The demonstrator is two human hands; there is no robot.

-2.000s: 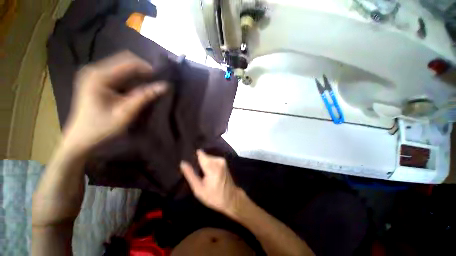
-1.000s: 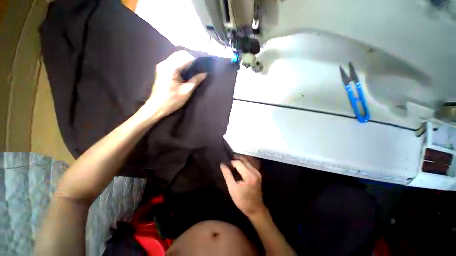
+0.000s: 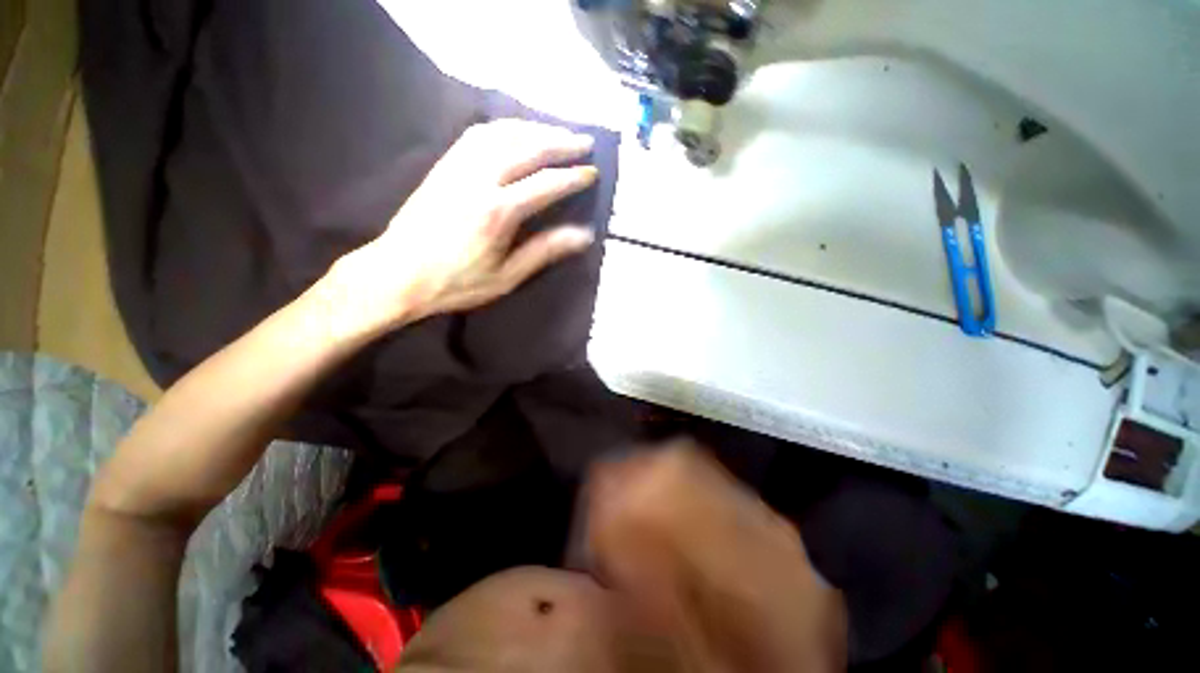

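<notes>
The dark brown-grey cloth (image 3: pixel 290 132) lies over the left part of the machine bed and hangs over the front edge. Its right edge is a little left of the blue presser foot (image 3: pixel 645 121). My left hand (image 3: pixel 494 217) lies flat on the cloth near that edge, fingers spread and pointing right. My right hand (image 3: pixel 658 506) is blurred, low in front of my body below the bed's front edge; whether it holds anything cannot be made out. The blue thread snips (image 3: pixel 969 263) lie on the bed at the right, blades pointing away from me.
The white machine bed (image 3: pixel 790 342) has a dark line across it. The machine arm (image 3: pixel 921 53) runs along the top. A white block with a dark red-brown window (image 3: pixel 1142 454) is at the bed's right end. Grey quilted fabric (image 3: pixel 53 473) and something red (image 3: pixel 362 579) are lower left.
My left hand has flattened onto the cloth near its right edge. My right hand has left the cloth's front edge and moved down towards my body. The cloth's edge now lies left of the presser foot.
</notes>
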